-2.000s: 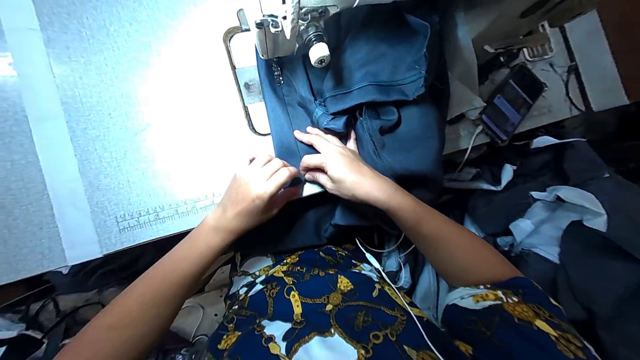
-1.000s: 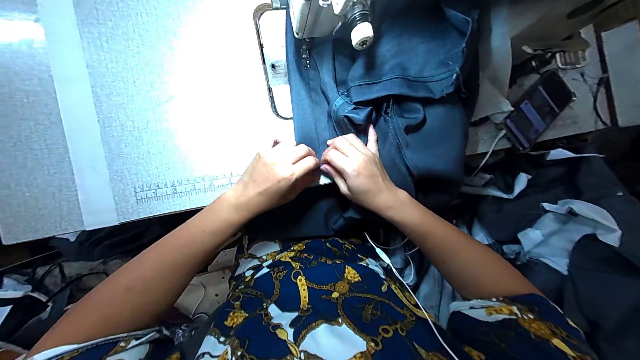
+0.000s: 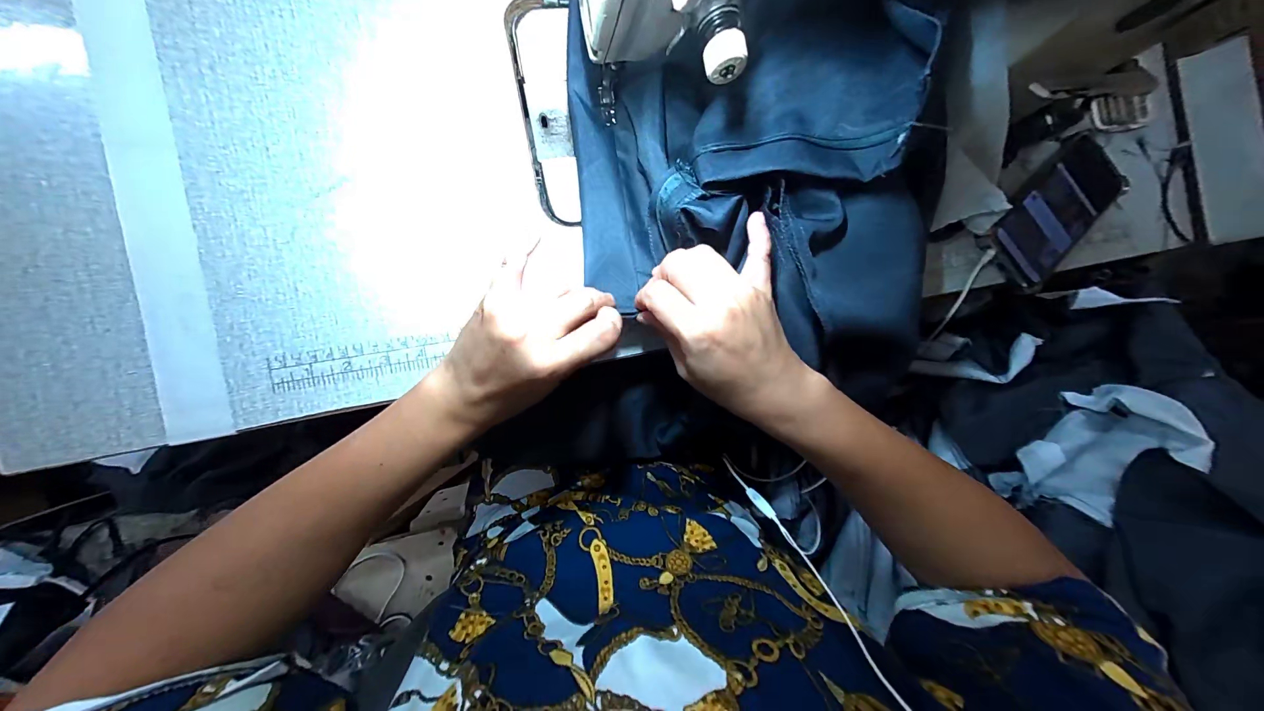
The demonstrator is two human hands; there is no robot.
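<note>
Dark navy fabric [image 3: 810, 109] lies under the head of a sewing machine [image 3: 632, 30], with the presser foot [image 3: 607, 94] down near its left part. At the front edge of the table, my left hand [image 3: 528, 341] pinches the fabric's lower edge between thumb and forefinger. Right beside it, my right hand [image 3: 716, 321] pinches the same edge, its little finger raised. The two sets of fingertips nearly meet. Seams and a bunched fold of the fabric show above my right hand.
A printed ruler scale [image 3: 360, 363] runs along the front of the brightly lit table [image 3: 237, 197]. To the right lies a phone [image 3: 1062, 207] with a white cable attached. Dark cloth and pale scraps [image 3: 1116, 444] are piled below it. A white cord [image 3: 810, 573] crosses the patterned garment.
My right hand, spread over the fabric two seconds ago, has drawn its fingers together at the edge beside my left hand. The view has shifted somewhat.
</note>
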